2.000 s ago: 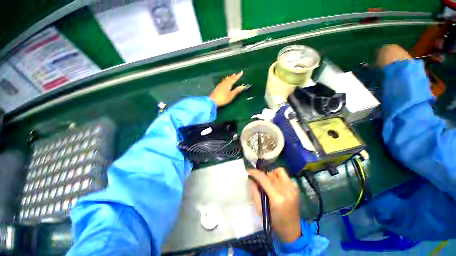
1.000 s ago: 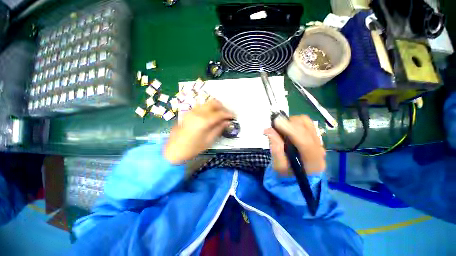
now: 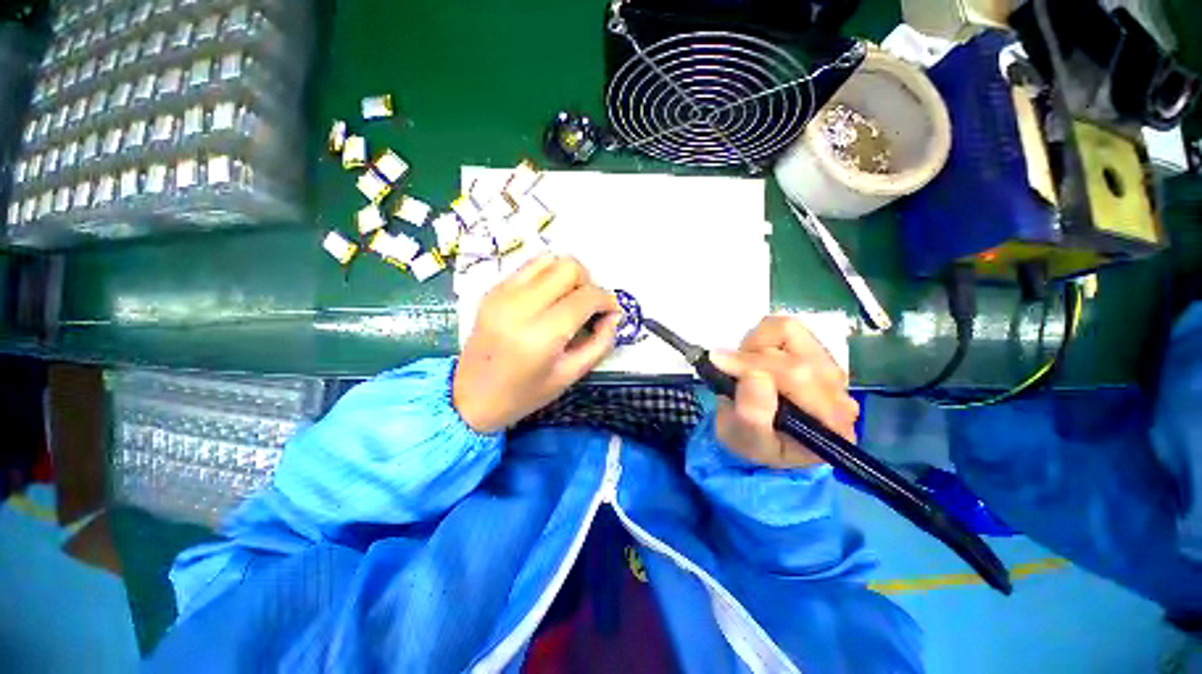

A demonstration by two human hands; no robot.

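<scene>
A dark blue ring circuit board (image 3: 628, 317) lies on the white work pad (image 3: 686, 224). My left hand (image 3: 534, 340) is at its left side, with the fingertips on its edge; they hide part of it. My right hand (image 3: 787, 392) is shut on the soldering iron (image 3: 857, 461). The iron's tip points left and is at the board's right side; I cannot tell if it touches. Small silver-white cells (image 3: 411, 209) with yellow ends lie in a loose pile on the mat and the pad's upper left corner.
Stacked blister trays (image 3: 158, 119) stand at the left. A fume fan (image 3: 705, 112) with a small dark round piece (image 3: 572, 137) beside it is behind the pad. Right of it are the tip cleaner pot (image 3: 863, 138), tweezers (image 3: 844, 267) and blue soldering station (image 3: 969, 158). A person's blue sleeve (image 3: 1177, 316) shows far right.
The iron has swung from pointing up near the fan to pointing left at the board. My left hand has come back from the far bench to the board. The view has shifted down.
</scene>
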